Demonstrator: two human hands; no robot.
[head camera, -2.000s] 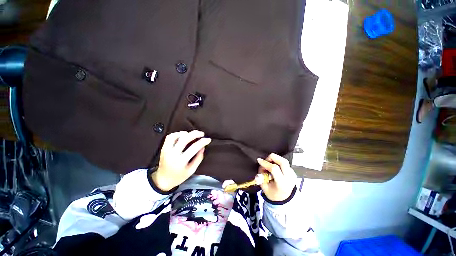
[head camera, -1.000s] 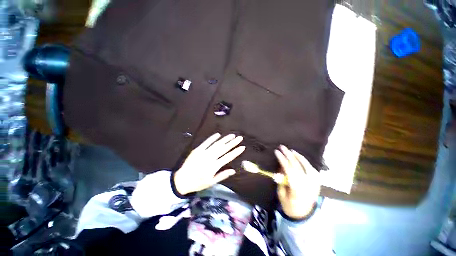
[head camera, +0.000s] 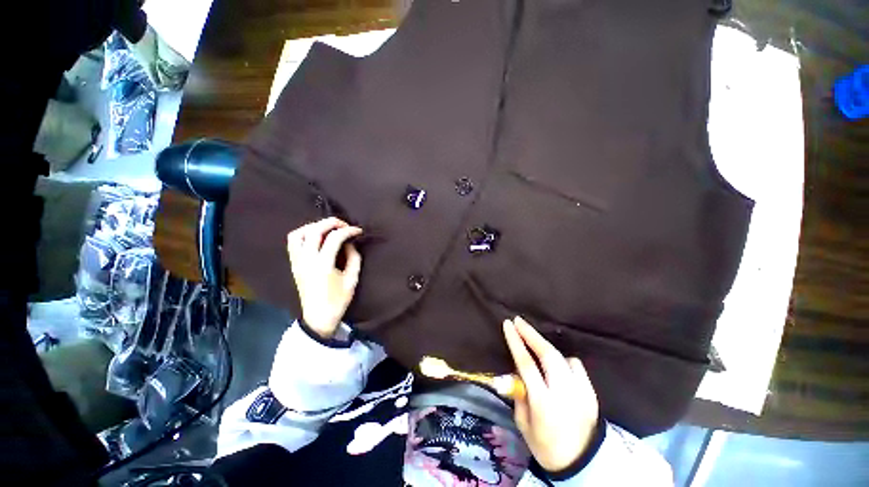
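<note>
The dark brown waistcoat (head camera: 591, 124) lies front up, its hem towards me. Round buttons (head camera: 463, 185) and two shiny black fittings (head camera: 481, 239) sit near the centre front. My left hand (head camera: 327, 271) is on the waistcoat's left side, fingertips bent onto the cloth beside a pocket line; whether they pinch the cloth I cannot tell. My right hand (head camera: 550, 391) holds a small brush (head camera: 465, 374) with a yellowish handle and a pale rounded tip pointing left. The right fingertips lie on the cloth below the right pocket line.
A dark teal hair dryer (head camera: 197, 169) lies at the table's left, its cord hanging down. Pale paper (head camera: 762, 152) shows beyond the armholes on the wood-grain table (head camera: 829, 285). A blue object (head camera: 853, 92) is at the right edge. Plastic-bagged items (head camera: 157, 323) are piled at left.
The view has shifted left, so the waistcoat appears further right. My left hand has moved left from the centre hem to the left pocket area. My right hand still holds the brush near the hem.
</note>
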